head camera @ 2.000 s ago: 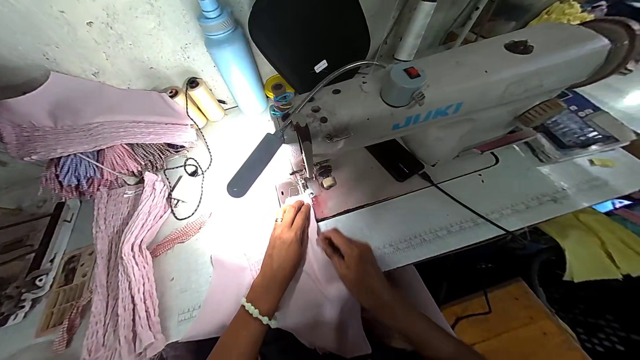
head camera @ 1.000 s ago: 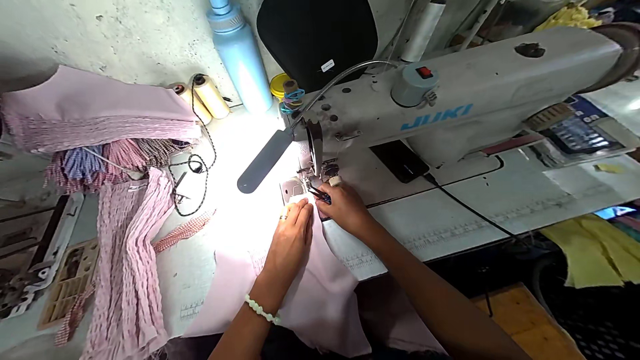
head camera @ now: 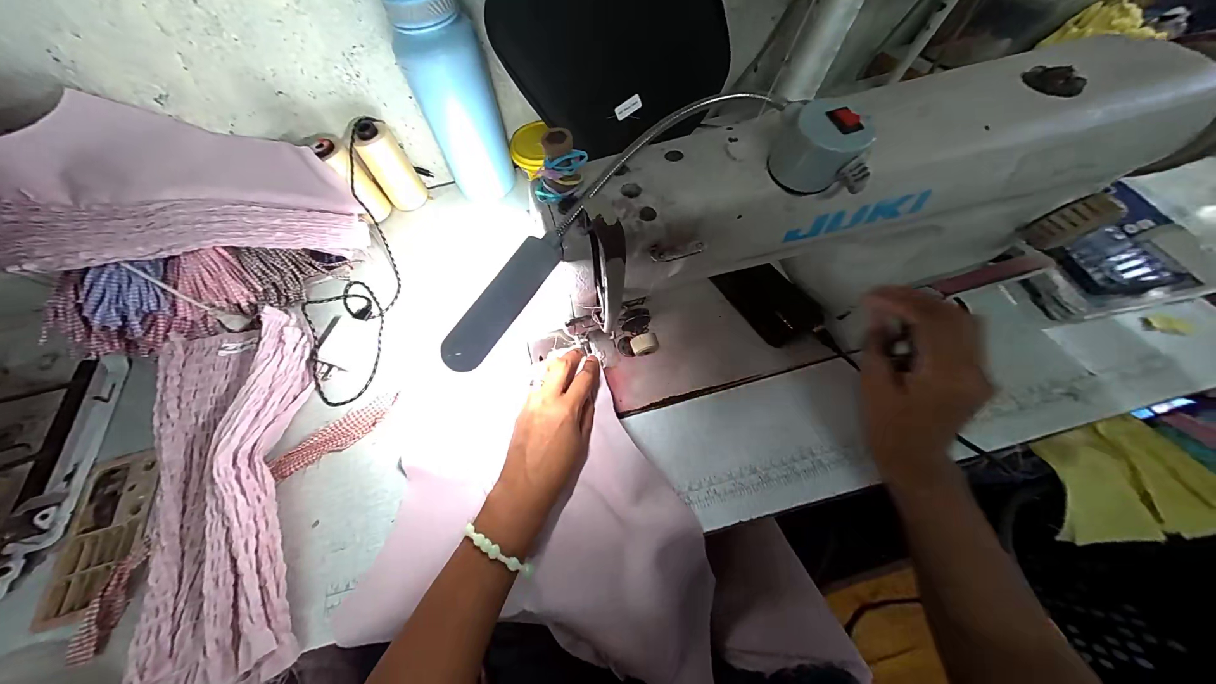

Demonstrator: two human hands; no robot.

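Observation:
Pink fabric (head camera: 608,513) lies over the table's front edge, its upper end at the presser foot (head camera: 589,344) of a Juki sewing machine (head camera: 912,161). My left hand (head camera: 556,408) holds this fabric down just in front of the foot, fingertips close to the needle area. Off to the right, above the table's front part, my right hand (head camera: 926,370) is blurred and curled round a small dark object (head camera: 898,347) that I cannot name for sure. A dark grey lamp head (head camera: 503,304) on a bendable neck lights the needle area.
Gathered pink strips (head camera: 223,494) and a pink piece with a gathered edge (head camera: 180,171) lie left. Behind stand thread cones (head camera: 389,166) and a blue bottle (head camera: 456,104). A black device (head camera: 769,304) with a cable is under the machine arm. Yellow cloth (head camera: 1130,475) hangs at right.
My right hand went from beside the fabric to the needle area, and is now well to the right of it. My left hand has stayed on the fabric by the foot.

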